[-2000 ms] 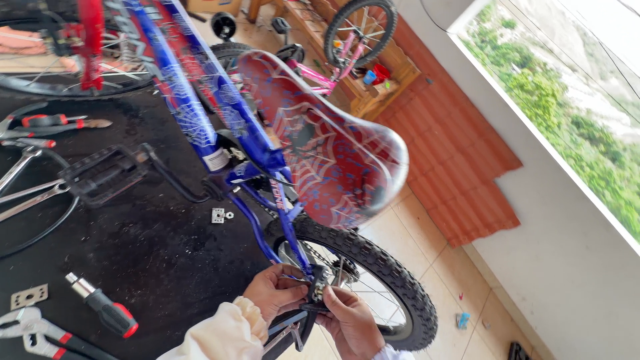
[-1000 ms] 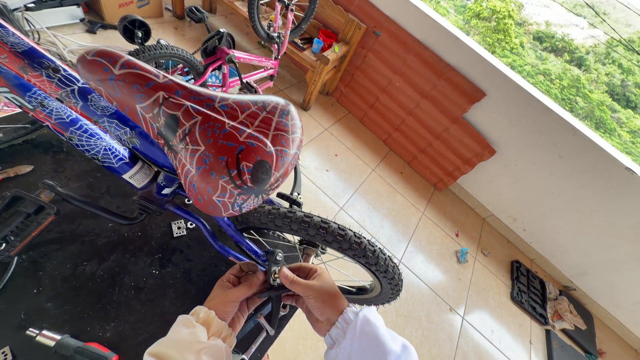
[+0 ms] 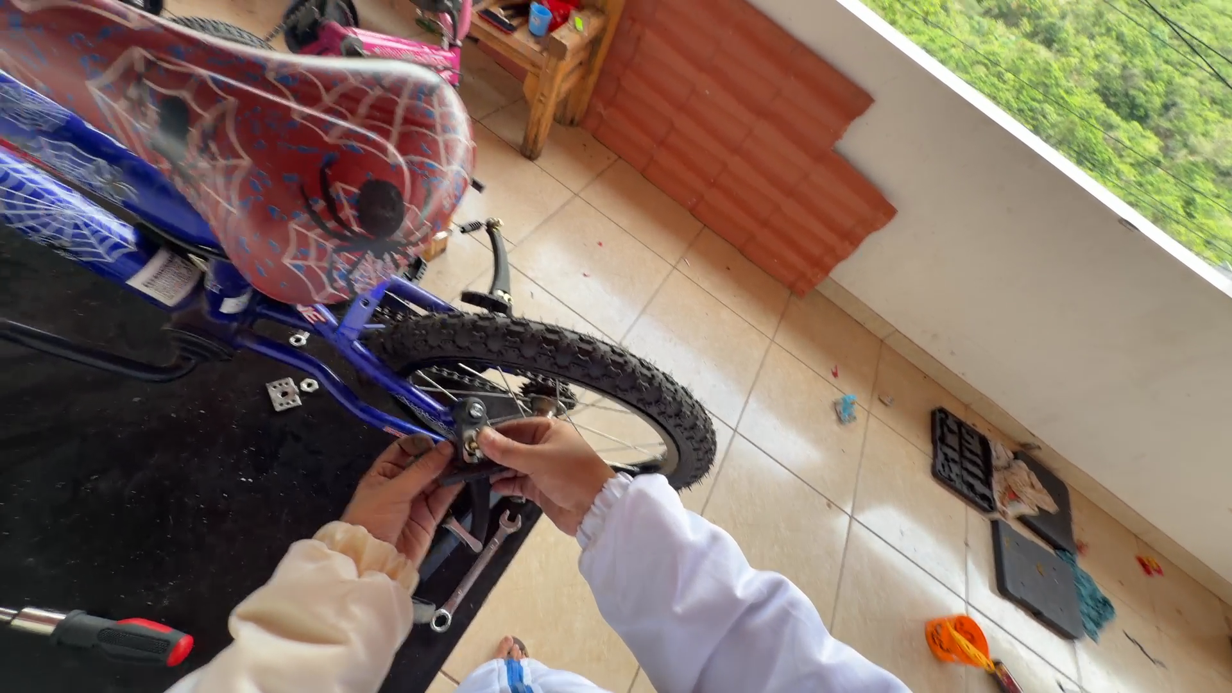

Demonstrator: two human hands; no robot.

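Observation:
A blue child's bicycle with a red spider-web saddle (image 3: pixel 318 164) stands at the edge of a black-covered table (image 3: pixel 144 481). Both hands are at its rear axle end, beside the knobby rear tyre (image 3: pixel 577 356). My left hand (image 3: pixel 399 491) pinches the frame side of a dark metal bracket (image 3: pixel 472 414). My right hand (image 3: pixel 544 467) has its thumb at a small brass-coloured fastener on that bracket, fingers curled behind. What the fingertips grip underneath is hidden. A combination wrench (image 3: pixel 476 573) lies below the hands at the table edge.
A red-black handled driver (image 3: pixel 120 635) lies at the lower left; a square metal plate (image 3: pixel 284 394) and nuts lie near the frame. On the tiled floor are an open black tool case (image 3: pixel 1038 582) and an orange container (image 3: pixel 956 639). A pink bicycle (image 3: pixel 385 43) and wooden bench (image 3: pixel 558 72) stand behind.
The view has shifted rightward and closer to the rear wheel. Both hands stay at the same bracket by the rear axle, with the fingers slightly rearranged.

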